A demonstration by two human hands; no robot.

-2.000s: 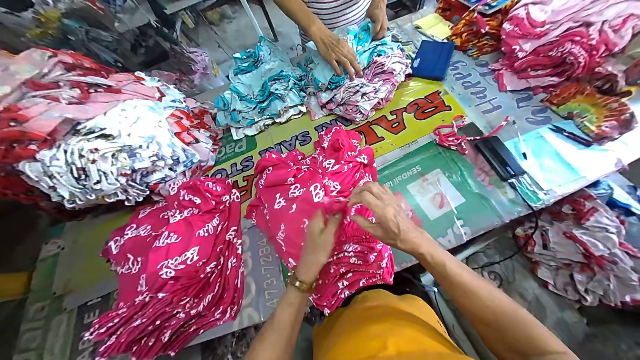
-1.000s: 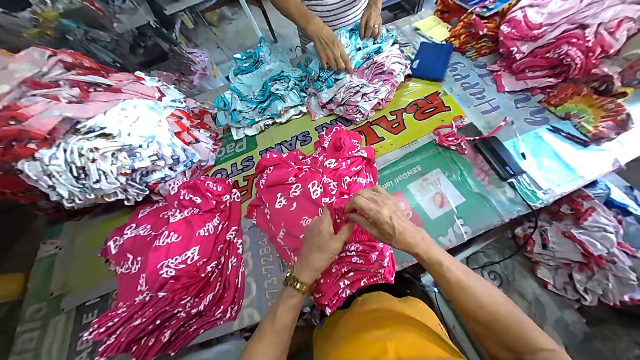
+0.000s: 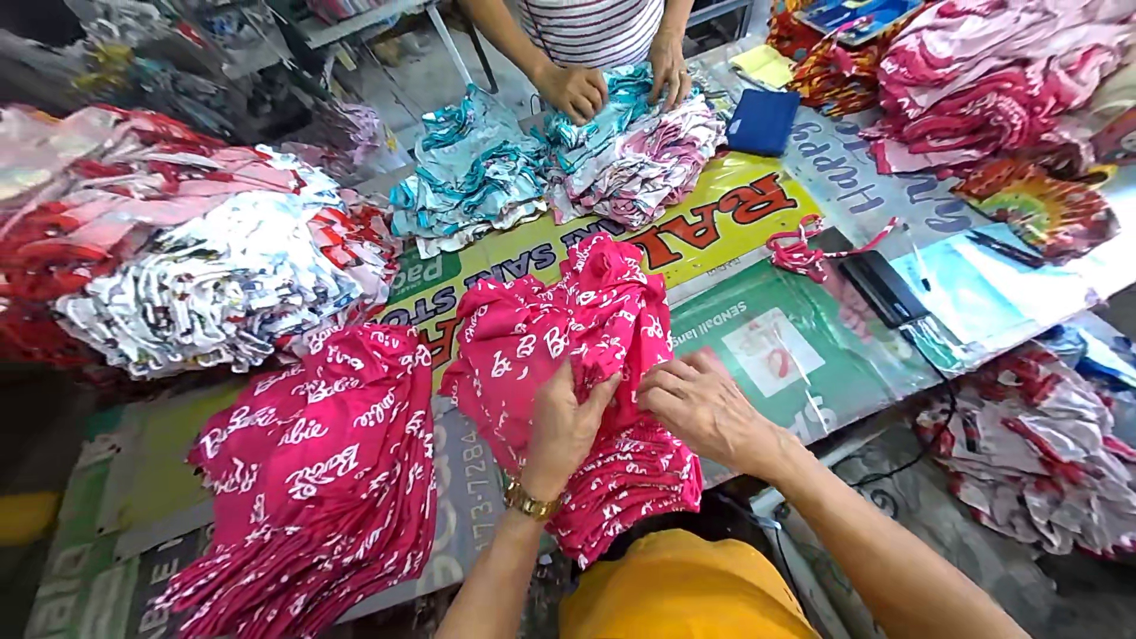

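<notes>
A stack of pink printed fabric pieces (image 3: 515,346) lies on the table in front of me. My left hand (image 3: 568,422), with a gold-coloured watch (image 3: 531,501) at the wrist, grips the top fabric between thumb and fingers. Close to its right, my right hand (image 3: 701,404) has curled fingers at the stack's right edge, pinching a fold of the same fabric. The lower layers fan out beneath both hands toward my body. A second stack of the same pink fabric (image 3: 319,444) lies to the left, apart from my hands.
Large piles of red and white fabric (image 3: 222,266) stand at the left. Across the table a person's hands (image 3: 577,93) rest on teal fabric pieces (image 3: 479,169). To the right are a blue pouch (image 3: 763,122), a black device (image 3: 883,288) with a cable and pink pieces (image 3: 985,80).
My right hand has moved a little away from my left, at the right edge of the stack. The other person's hands have shifted on the teal fabric.
</notes>
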